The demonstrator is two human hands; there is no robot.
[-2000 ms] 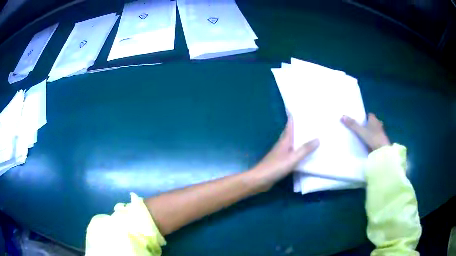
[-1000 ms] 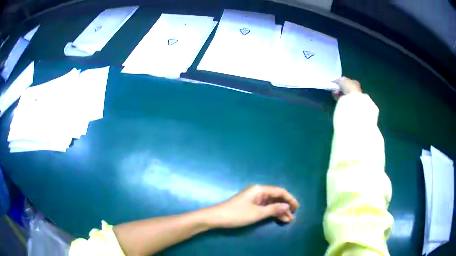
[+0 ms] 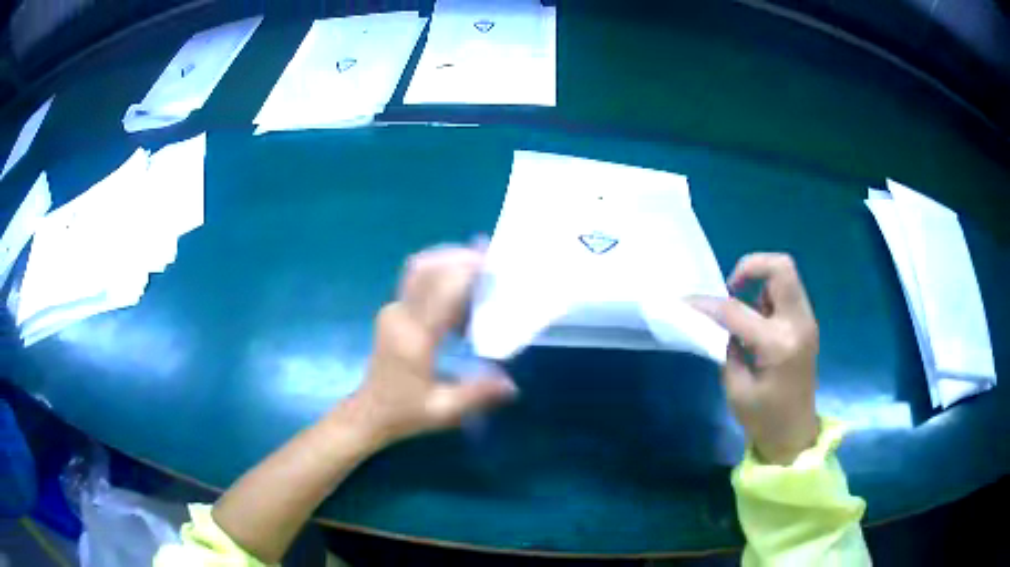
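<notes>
A white plastic bag (image 3: pixel 604 210) with a small black triangle mark lies in front of me on the dark green bench, its near edge loose and raised. My right hand (image 3: pixel 770 343) pinches the near right corner of the bag between thumb and fingers. My left hand (image 3: pixel 426 343) is at the bag's near left corner, blurred, with thumb and fingers apart; whether it touches the bag I cannot tell. A brighter white layer shows inside the bag mouth.
A narrow white stack (image 3: pixel 939 294) lies at the right. A fanned white pile (image 3: pixel 100 244) lies at the left. Marked white bags (image 3: pixel 343 69) lie in a row along the far side. A crumpled clear plastic bag (image 3: pixel 127 515) is beyond the bench edge at lower left.
The rightmost marked bag of the far row has come near me, in my right hand. My left hand has risen to its left corner. Earlier, both hands held a white stack.
</notes>
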